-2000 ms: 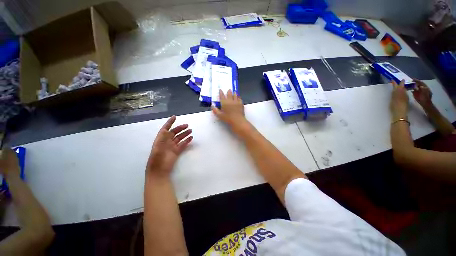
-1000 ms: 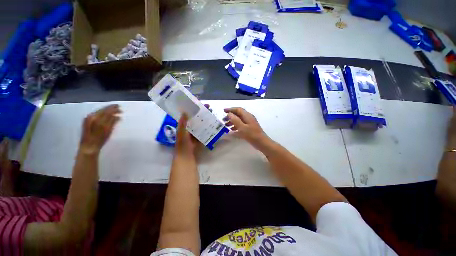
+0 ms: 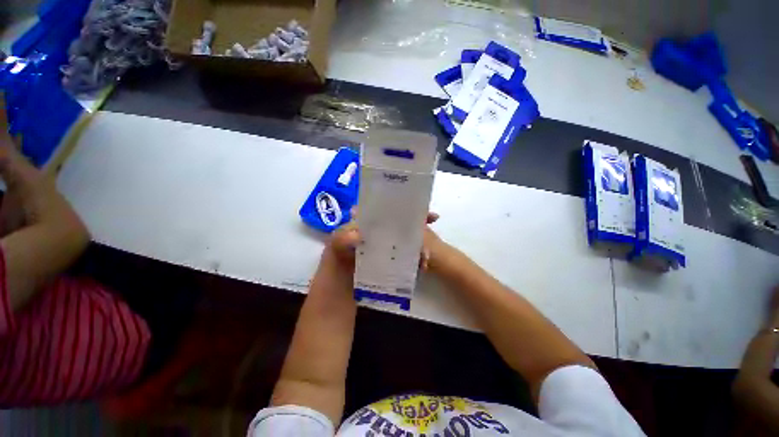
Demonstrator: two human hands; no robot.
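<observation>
A white and blue retail box [image 3: 391, 226] stands upright or tilted in front of me, with its hang tab at the far end. My left hand [image 3: 346, 243] holds its left edge and my right hand [image 3: 426, 243] holds its right edge; most fingers are hidden behind the box. A blue inner tray [image 3: 329, 195] with a white plug and a coiled white cable lies on the white table, just left of the box and partly covered by it. Flat unfilled boxes [image 3: 487, 119] lie in a fanned pile on the dark strip.
Two filled retail boxes [image 3: 610, 196] lie side by side at right. An open carton [image 3: 316, 51] with white plugs is at back left, beside a tangled cable heap [image 3: 115, 38]. Blue trays [image 3: 690, 61] lie at back right. Another person's arm [image 3: 38, 205] is at left, another at far right.
The view has shifted left and down. The held box has turned from a slant to nearly straight, and my right hand has come onto its right edge. The neighbour's arm at left has drawn back.
</observation>
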